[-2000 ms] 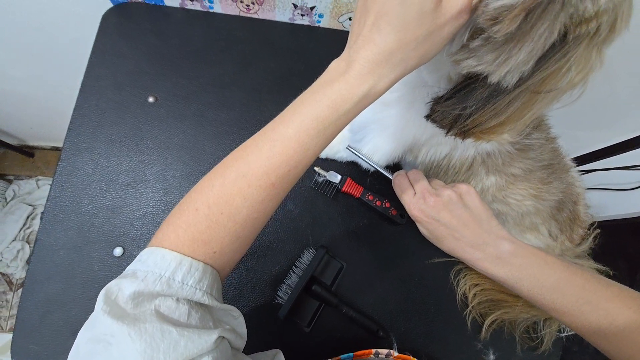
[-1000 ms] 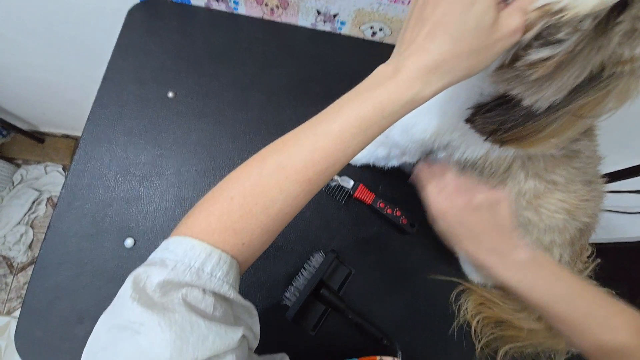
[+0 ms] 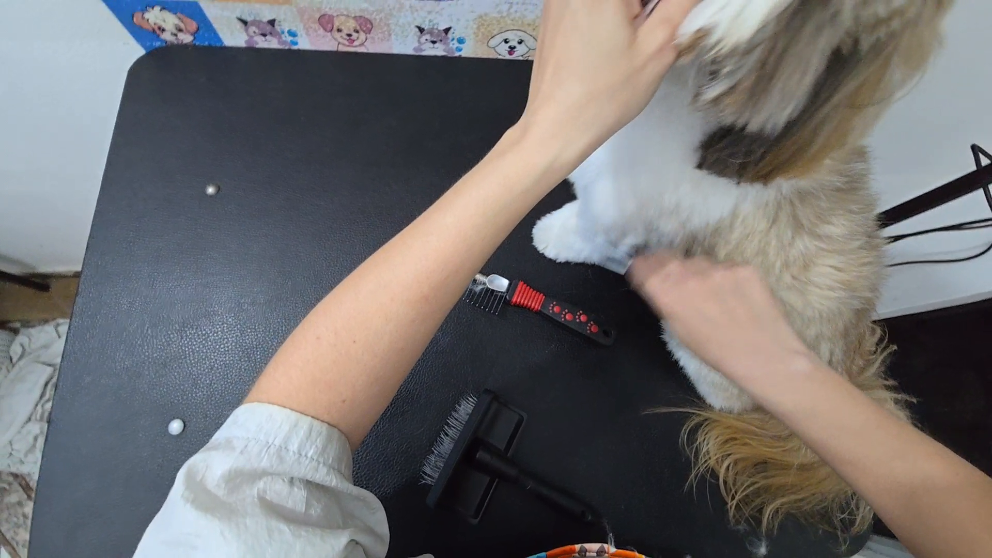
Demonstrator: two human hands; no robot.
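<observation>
A long-haired dog (image 3: 806, 225), white and tan, sits on the right of the black grooming table. My left hand (image 3: 604, 70) is at the dog's head near the top edge; its fingertips are partly hidden by fur and the frame edge. Blurred by motion, my right hand (image 3: 705, 310) is against the dog's side by the front leg, holding a thin metal tool (image 3: 618, 263), most likely a comb, mostly hidden. Left of that hand lies a dematting comb (image 3: 562, 314) with a red and black handle. A black slicker brush (image 3: 480, 457) lies below it.
The black padded table (image 3: 310, 194) carries two round studs. Behind it hangs a sheet (image 3: 310, 27) with cartoon animals. A black metal arm (image 3: 938, 198) with cables is at the right. Crumpled cloth (image 3: 31, 395) lies beyond the left edge. A colourful rim shows at the bottom.
Two seconds ago the metal tool stood out plainly from my right hand; now the hand is blurred against the dog's fur. My left hand remains at the dog's head. The view has shifted.
</observation>
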